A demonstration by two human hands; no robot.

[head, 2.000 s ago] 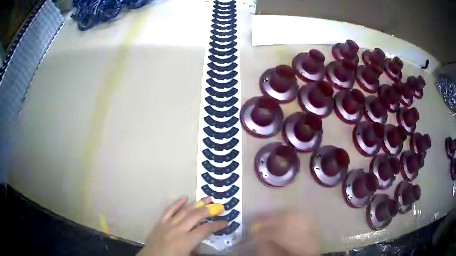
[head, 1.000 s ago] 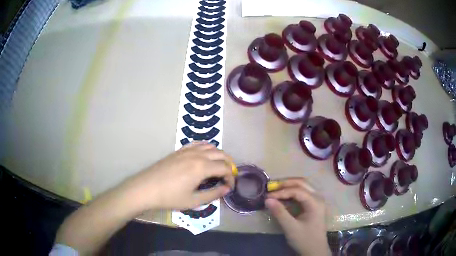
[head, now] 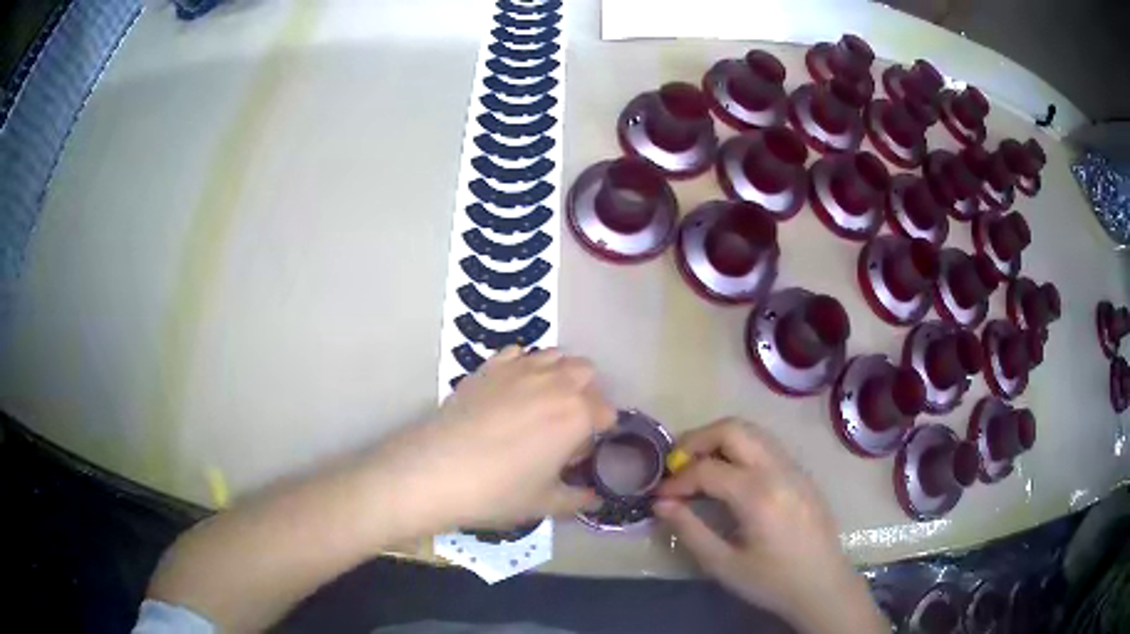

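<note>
A dark red flanged housing (head: 630, 467) stands on the bench near its front edge, neck up. My left hand (head: 527, 427) is at its left side, fingers on the flange. My right hand (head: 744, 495) holds its right side, with a yellow band on one fingertip. A dark arc shows on the flange's near side between my fingers. The white label sheet (head: 558, 186) with a column of black arc labels runs away from me, partly under my left hand. Its near end has small dots.
Many more flanged housings (head: 793, 341) stand in a group on the right. A long white strip (head: 731, 19) lies at the back. A dark blue heap (head: 192, 6) is at the back left. Silvery parts (head: 1100, 186) are far right. More housings (head: 936, 609) show below the bench edge.
A housing has come from the group to the front edge, between my hands. Over the last second, my left hand has moved slightly right over its flange, and a dark arc now shows on the near side.
</note>
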